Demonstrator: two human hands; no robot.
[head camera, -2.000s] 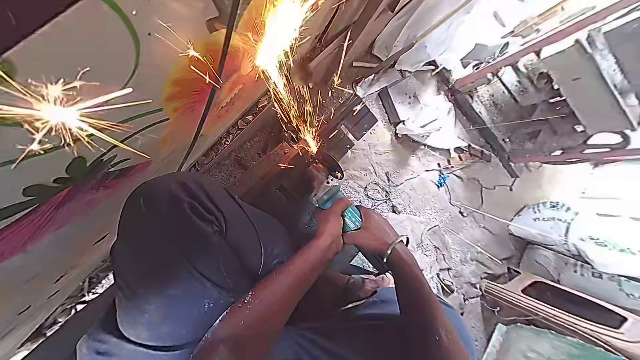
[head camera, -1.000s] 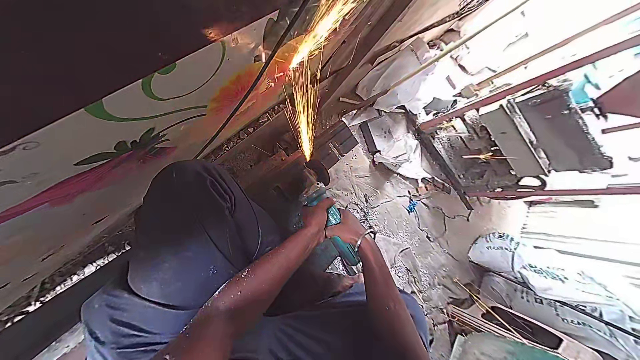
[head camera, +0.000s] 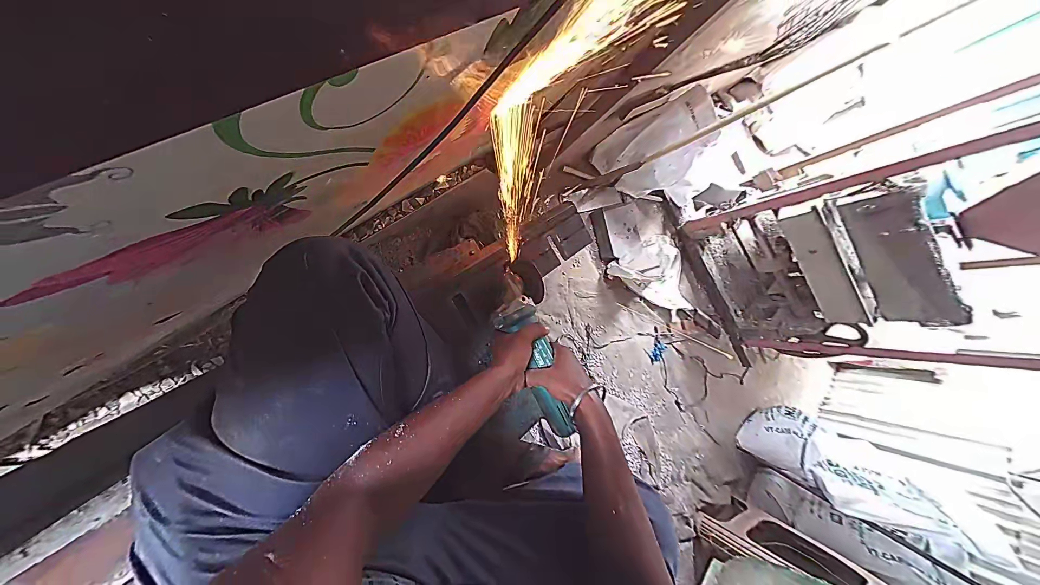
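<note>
Both of my hands are wrapped around a teal angle grinder (head camera: 542, 354) in the middle of the view. Nearer its metal head is my left hand (head camera: 517, 349); my right hand (head camera: 563, 375), with a metal bangle at the wrist, grips the body further back. The grinder's dark disc (head camera: 530, 281) meets a rusty metal bar (head camera: 487, 256), though the exact contact is hidden by glare. A bright stream of sparks (head camera: 514, 162) shoots up from there and bends to the upper right.
A painted panel (head camera: 187, 171) with flowers slants along the left, a black cable (head camera: 455, 122) across it. White printed sacks (head camera: 845, 471) and a hollow block (head camera: 780, 540) lie lower right. Metal frames (head camera: 877, 260) stand at the right. A blue scrap (head camera: 657, 349) lies on the rough floor.
The view has shifted. Both hands stay on the grinder and sparks keep flying; the separate burst of sparks at the far left two seconds ago is gone.
</note>
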